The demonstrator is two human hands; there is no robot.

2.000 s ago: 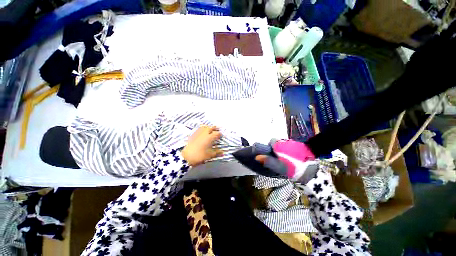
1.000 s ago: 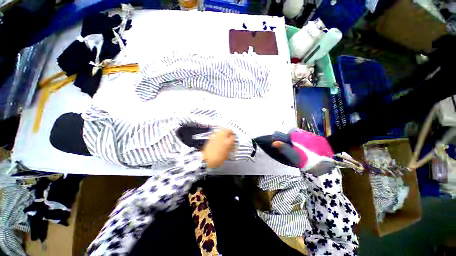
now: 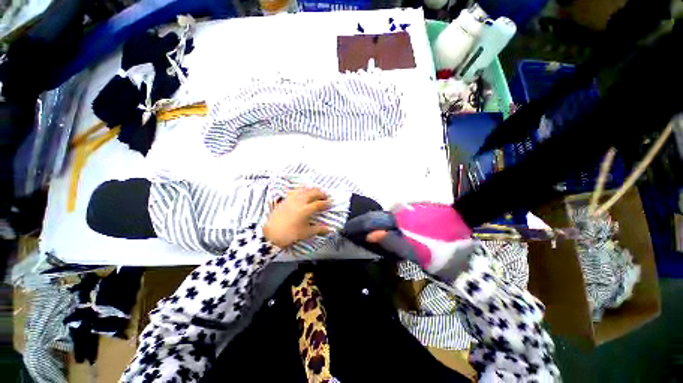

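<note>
A striped garment piece (image 3: 202,213) is drawn over the black padded board (image 3: 120,209) along the table's near edge; black board shows at both ends of the cloth. My left hand (image 3: 299,217) is bare and rests on the cloth near its right end, fingers apart. My right hand (image 3: 430,236), in a pink and grey mitt, is closed on the dark iron (image 3: 367,224), its tip at the cloth's right end. The iron's sole is hidden. A second striped piece (image 3: 314,108) lies behind on the white table (image 3: 299,153).
Black tied pieces (image 3: 138,90) and yellow strips (image 3: 79,161) lie at the left, a brown pad (image 3: 376,51) at the back. A green basket (image 3: 498,90) with bottles stands right. A thick black sleeve (image 3: 539,168) rises rightward. A cardboard box (image 3: 554,262) holds striped pieces.
A second ago, black board showed mid-cloth beside my left hand; now cloth covers it and more board shows at the right end. My left hand has moved left; the iron has also moved left.
</note>
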